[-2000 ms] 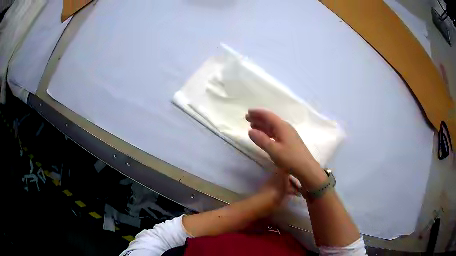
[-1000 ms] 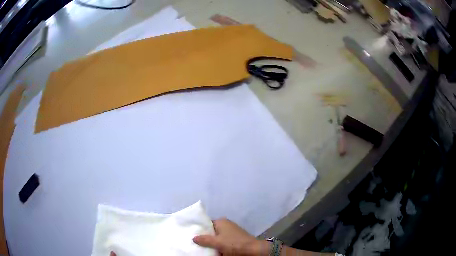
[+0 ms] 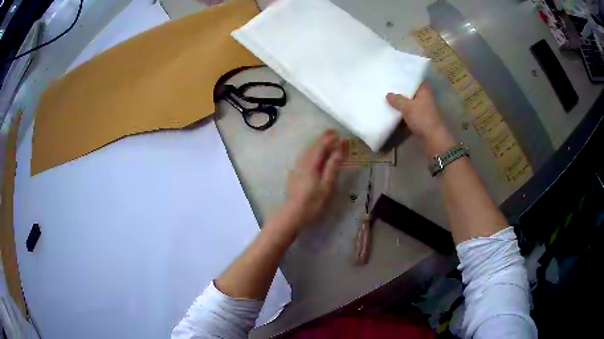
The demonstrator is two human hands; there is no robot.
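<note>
A folded piece of white garment fabric (image 3: 331,63) is held above the table at the upper middle. My right hand (image 3: 420,112) grips its lower right corner, thumb on top. My left hand (image 3: 316,175) is blurred, off the fabric and below it, with nothing visible in it; its fingers look close together, but the blur hides how far apart they are. The fabric covers the right end of a brown card pattern piece (image 3: 139,83).
Black-handled shears (image 3: 255,102) lie by the pattern. An awl (image 3: 363,238), a black weight (image 3: 414,225) and a small paper label (image 3: 367,153) lie nearer me. A marked tan strip (image 3: 473,99) and another black bar (image 3: 555,74) are right. White sheeting (image 3: 132,232) covers the left.
The view has turned towards the table's right part. The folded fabric has moved up and right in my right hand, now over the pattern's end. My left hand has come off the fabric.
</note>
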